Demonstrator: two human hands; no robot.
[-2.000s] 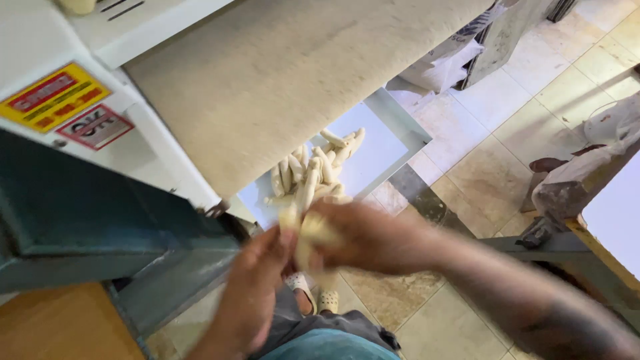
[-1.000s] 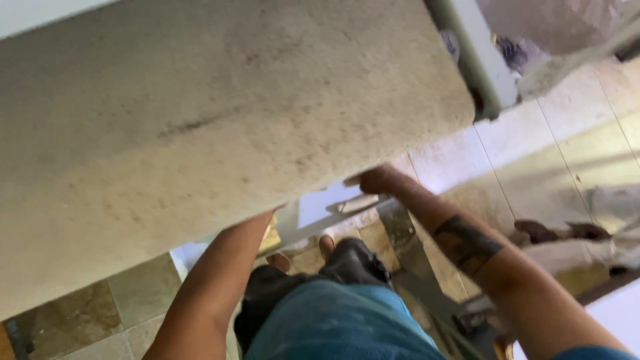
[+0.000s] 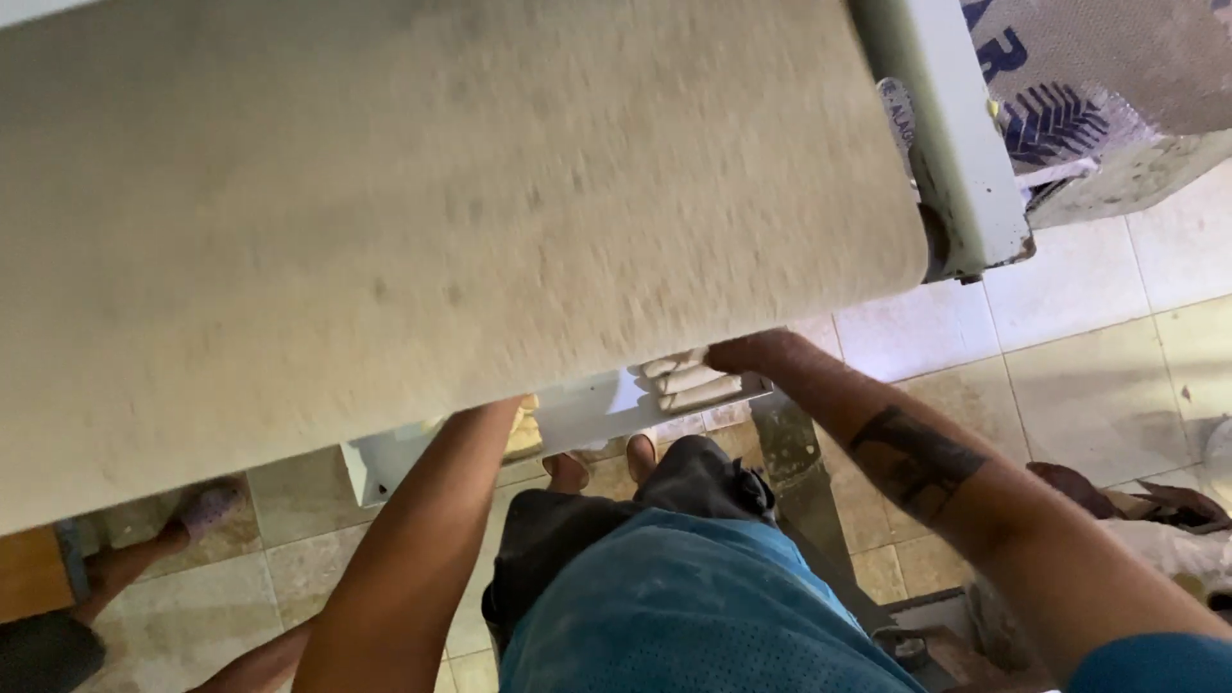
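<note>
Below the edge of a wide cloth conveyor belt [image 3: 462, 212] lies a white tray [image 3: 587, 409]. Several rolled dough pieces [image 3: 701, 393] rest side by side at its right end, and yellowish pieces [image 3: 523, 438] show farther left. My right hand [image 3: 733, 354] reaches to the upper rolls, its fingers mostly hidden under the belt edge, so its hold is unclear. My left forearm reaches over the tray beside the yellowish pieces; the left hand itself is hidden beneath the belt.
A metal frame bar [image 3: 972, 144] ends the belt at the right, with a printed sack [image 3: 1088, 77] beyond. Another person's leg and shoe [image 3: 207, 510] show at lower left. A cloth-covered item [image 3: 1165, 558] is at lower right, above the tiled floor [image 3: 1088, 385].
Two seconds ago both hands were together over a pile of dough pieces; now they are apart, reaching under the belt edge. Rolls now lie lined up at the tray's right end. The view has shifted strongly.
</note>
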